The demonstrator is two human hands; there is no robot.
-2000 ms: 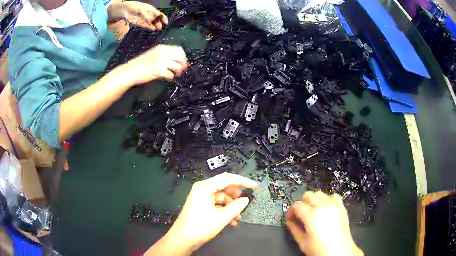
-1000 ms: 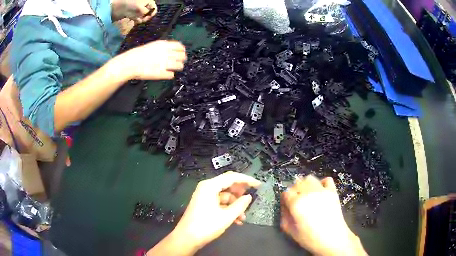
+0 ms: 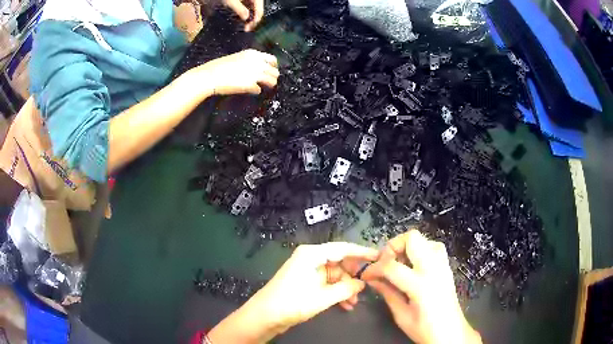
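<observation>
My left hand (image 3: 306,285) and my right hand (image 3: 420,282) meet at the near edge of the bench. A small dark part (image 3: 363,270) is pinched between their fingertips; the fingers hide most of it. Whether my right hand also holds a separate tiny fitting cannot be told. Just beyond my hands lies a heap of black parts, with shiny perforated plates (image 3: 318,213) on its near side. Tiny bright fittings (image 3: 480,255) lie right of my right hand. A row of small dark units (image 3: 225,284) lies left of my left hand.
A neighbouring worker's forearm (image 3: 158,121) reaches over the left of the heap. Whitish bags (image 3: 383,17) lie at the far side. Blue sheets (image 3: 554,54) lie at the far right, above a pale strip (image 3: 579,215). A tan-edged box (image 3: 591,295) stands at the near right. Cartons (image 3: 60,225) are at the left.
My right hand has moved left from the tiny fittings and now touches my left hand at the small part. The neighbour's hands have shifted. The whole view has moved slightly.
</observation>
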